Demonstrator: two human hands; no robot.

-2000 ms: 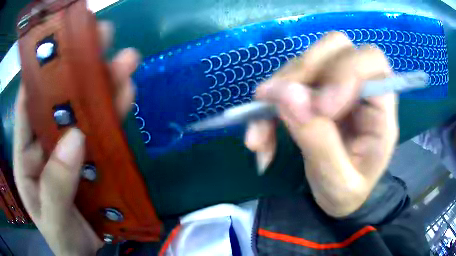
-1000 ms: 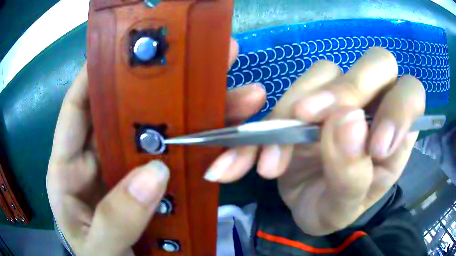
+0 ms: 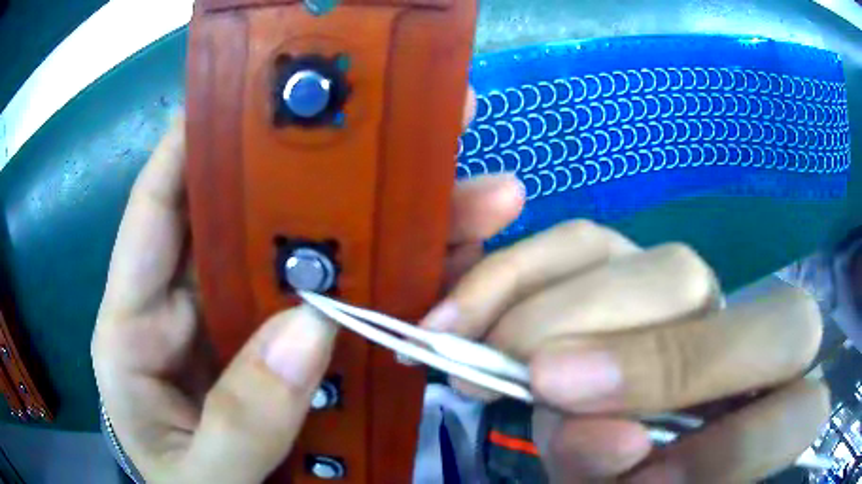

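Note:
A reddish-brown housing strip [image 3: 408, 189] is held upright close to the camera. Silver round posts sit in black square cutouts down its middle. My left hand [image 3: 156, 331] grips the housing from behind and its left side, with the thumb on the front just below the second post [image 3: 309, 269]. My right hand [image 3: 643, 350] holds silver tweezers [image 3: 454, 352] between fingers and thumb. The tweezer tips touch or nearly touch the lower edge of the second post, beside my left thumb. Whether a ring is at the tips cannot be told.
A blue sheet [image 3: 624, 210] with rows of silver C-shaped rings lies on the dark green bench [image 3: 85, 246] behind my hands. Another reddish-brown housing [image 3: 21, 378] lies at the far left. A white band [image 3: 104, 52] runs along the upper left.
The housing came from the left to the centre and now stands upright. The tweezers left the blue sheet for the second post, then swung from its right side to below it.

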